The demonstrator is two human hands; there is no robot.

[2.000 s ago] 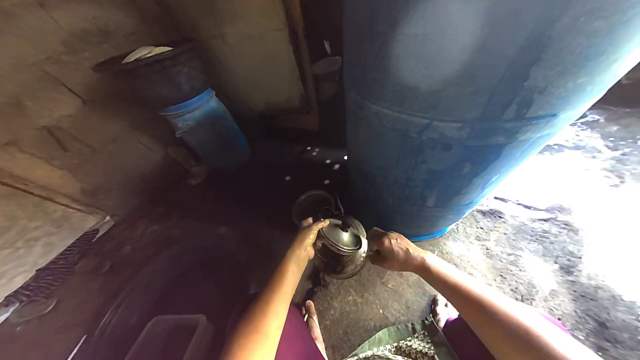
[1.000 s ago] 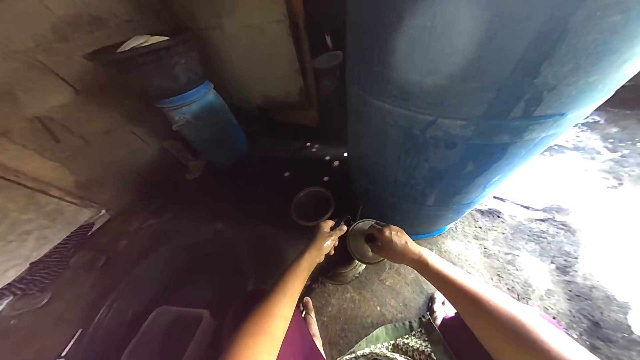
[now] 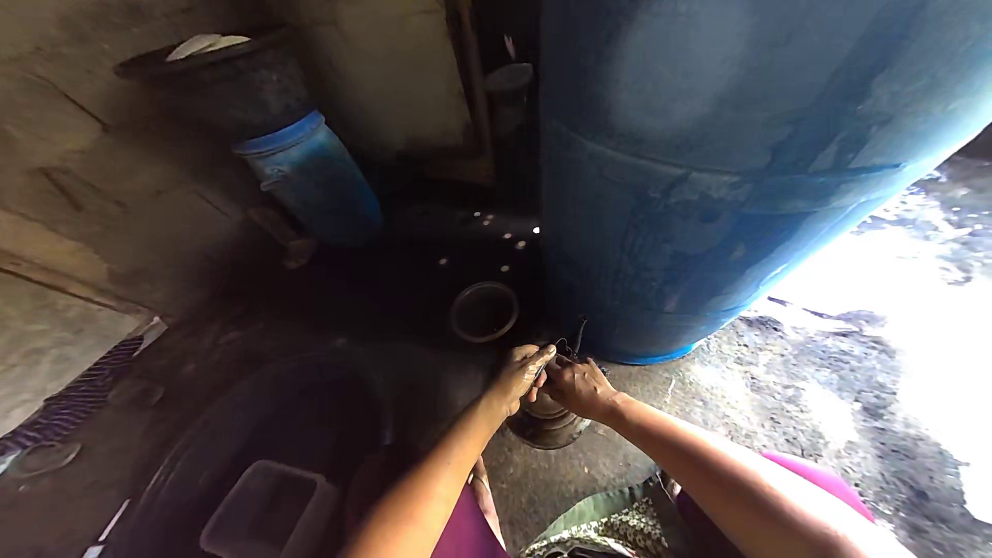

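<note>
My left hand and my right hand meet low in the middle of the view, fingers close together over a metal pot on the ground. A small thing is pinched between the left fingers; what it is cannot be made out. The right fingers reach in beside it, and whether they grip anything is hidden. Thin dark strands show just beyond the fingers. The hands cover the pot's upper part. Behind the left hand, a round bowl lies on the dark floor.
A large blue plastic drum rises at the right behind my hands. A smaller blue barrel leans near the wall beside a dark tub. At lower left is a wide dark basin with a translucent plastic container.
Two seconds ago both hands held a lidded metal pot; one second ago my right hand held its round lid up. Now the lid is not visible and the hands are together above the pot.
</note>
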